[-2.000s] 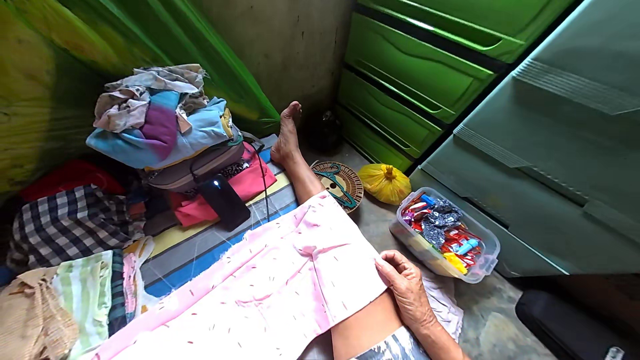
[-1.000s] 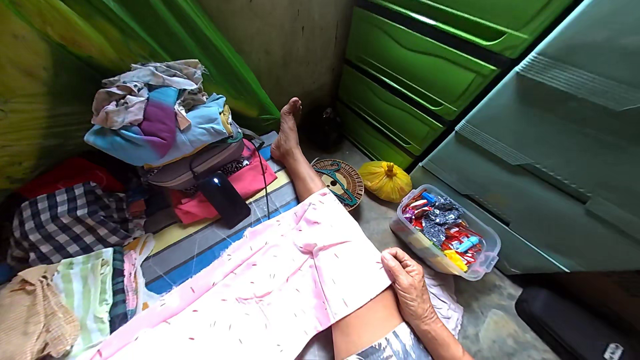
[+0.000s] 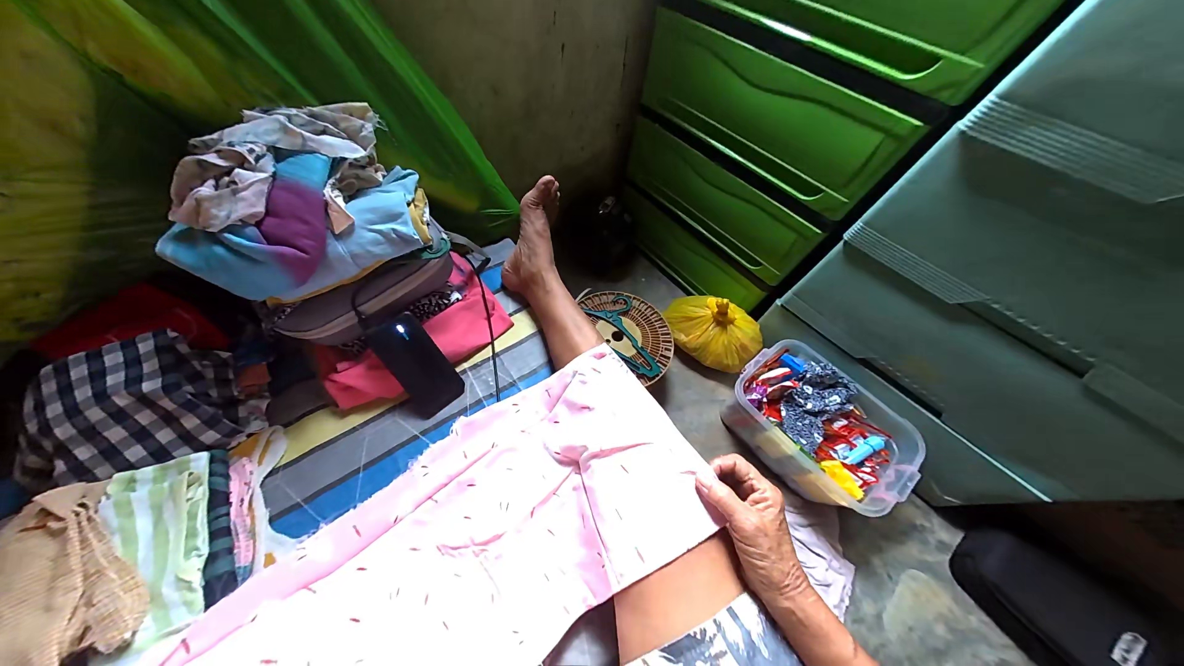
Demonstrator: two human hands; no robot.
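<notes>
Pink and white fabric with small dark red flecks lies spread over an outstretched leg and the striped mat. A seam or fold runs down it near the knee, with bunched cloth at its top. My right hand pinches the fabric's right edge between thumb and fingers, just above the bare thigh. My left hand is out of the picture.
A clear plastic box of sewing odds and ends, a yellow plastic bag and a round woven item sit right of the leg. Green drawers stand behind. Leftward are stacked clothes and a smartphone.
</notes>
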